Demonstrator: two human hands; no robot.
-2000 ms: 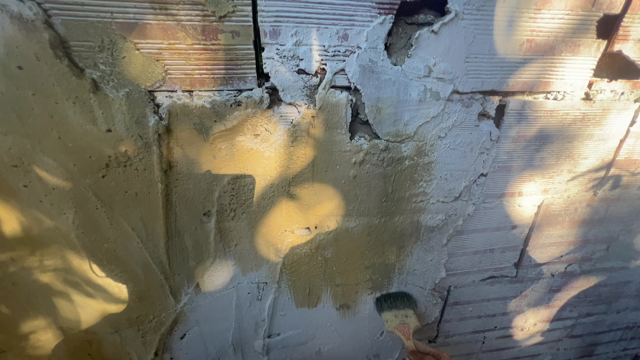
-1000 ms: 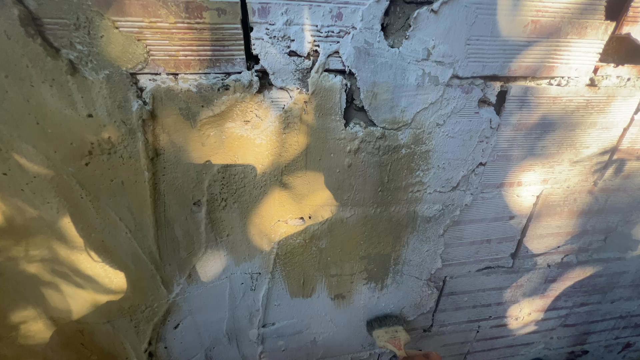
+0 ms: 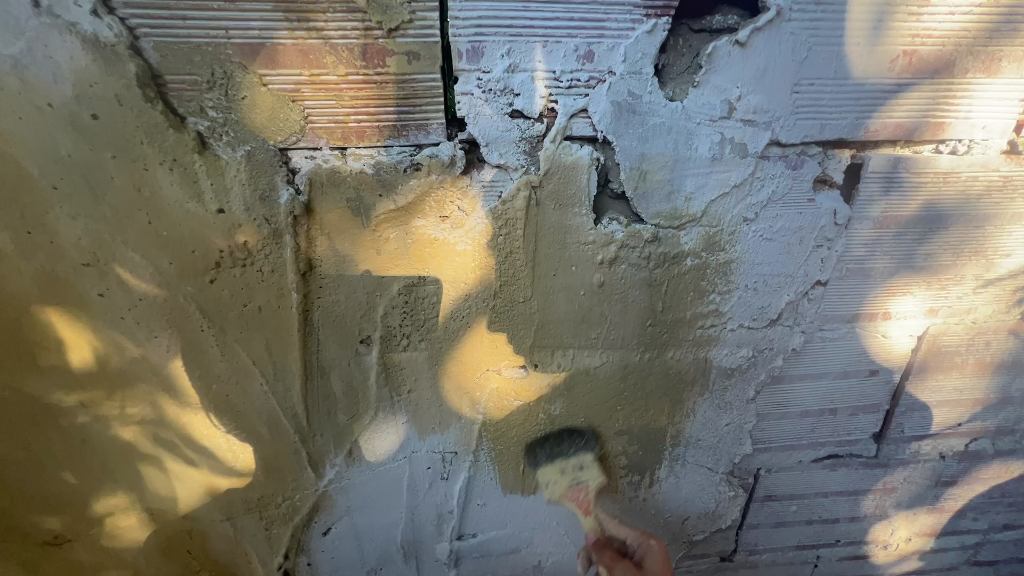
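A paintbrush (image 3: 570,472) with dark bristles, a paint-smeared ferrule and a slim handle is in my right hand (image 3: 628,552), whose fingers close around the handle at the bottom edge of the view. The bristles lie over the lower edge of a yellow-ochre painted patch (image 3: 608,320) on a rough plastered wall. Below and to the right of that patch the plaster is whitish (image 3: 384,520). My left hand is out of view.
Ribbed hollow clay bricks (image 3: 944,264) show at the right and along the top. Broken holes (image 3: 614,188) and cracks run through the plaster. A yellow-ochre surface (image 3: 96,240) fills the left side, with patches of sunlight.
My right hand and the brush have moved up onto the painted patch from the whitish plaster below it. The patch's lower edge now looks more filled in near the brush.
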